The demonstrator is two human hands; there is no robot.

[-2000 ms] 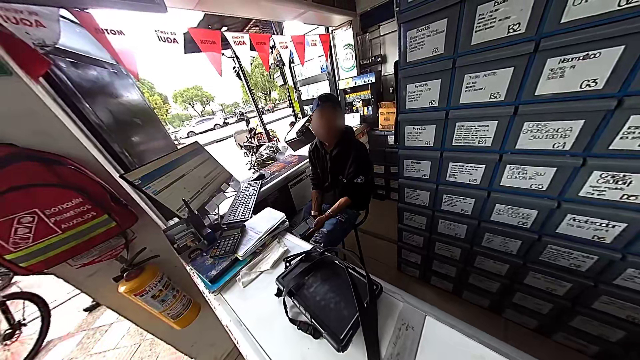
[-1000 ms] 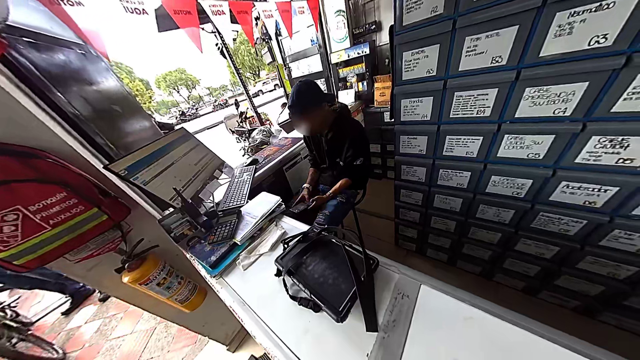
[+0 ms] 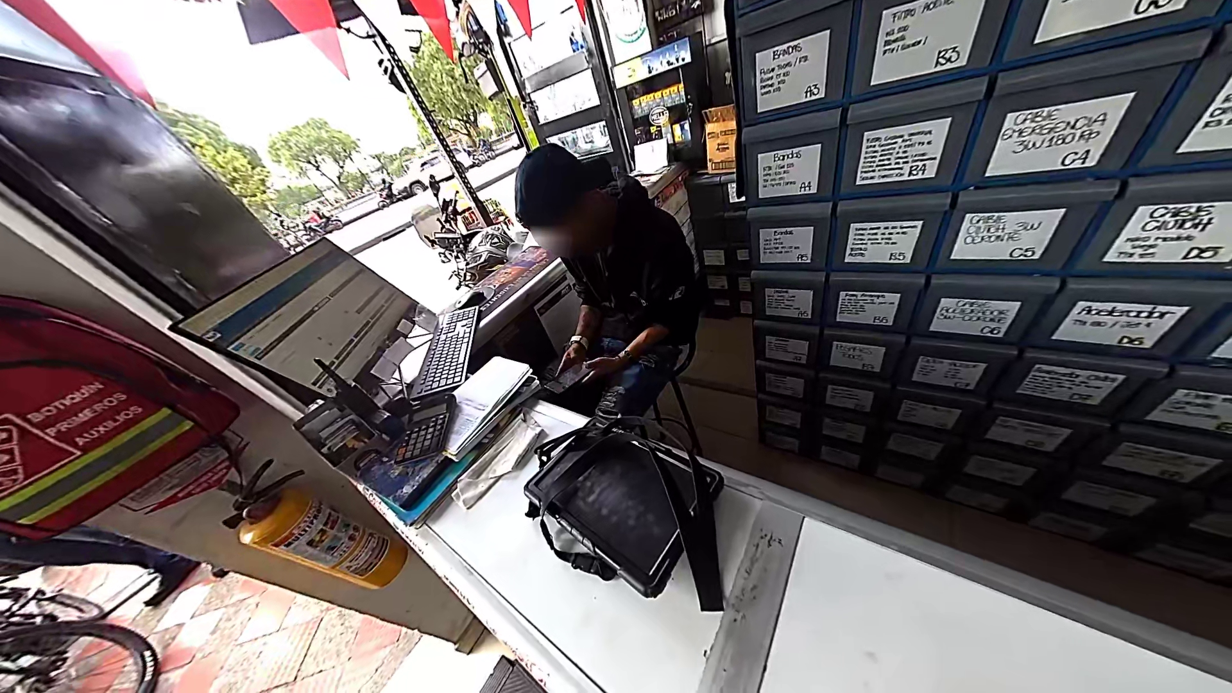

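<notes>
Neither my left hand nor my right hand shows in the head view. A black case with a shoulder strap (image 3: 616, 510) lies on the white counter (image 3: 866, 616). To its left are a stack of papers and folders (image 3: 486, 404), a clear plastic sleeve (image 3: 496, 467), a calculator (image 3: 423, 430) and a black keyboard (image 3: 449, 351). A computer monitor (image 3: 308, 313) stands tilted behind them. Behind the counter a seated person (image 3: 626, 260) in dark clothes and a dark cap looks down, both hands around a small dark object that I cannot make out.
Labelled grey drawer bins (image 3: 982, 231) fill the right side. A yellow fire extinguisher (image 3: 322, 539) and a red first-aid bag (image 3: 91, 423) hang at the left. Part of a bicycle (image 3: 72, 640) is at the lower left. A cardboard box (image 3: 720, 140) stands at the back.
The seated person has bent the head down and leaned forward, with the hands now raised a little around a small object. The black case stays on the counter.
</notes>
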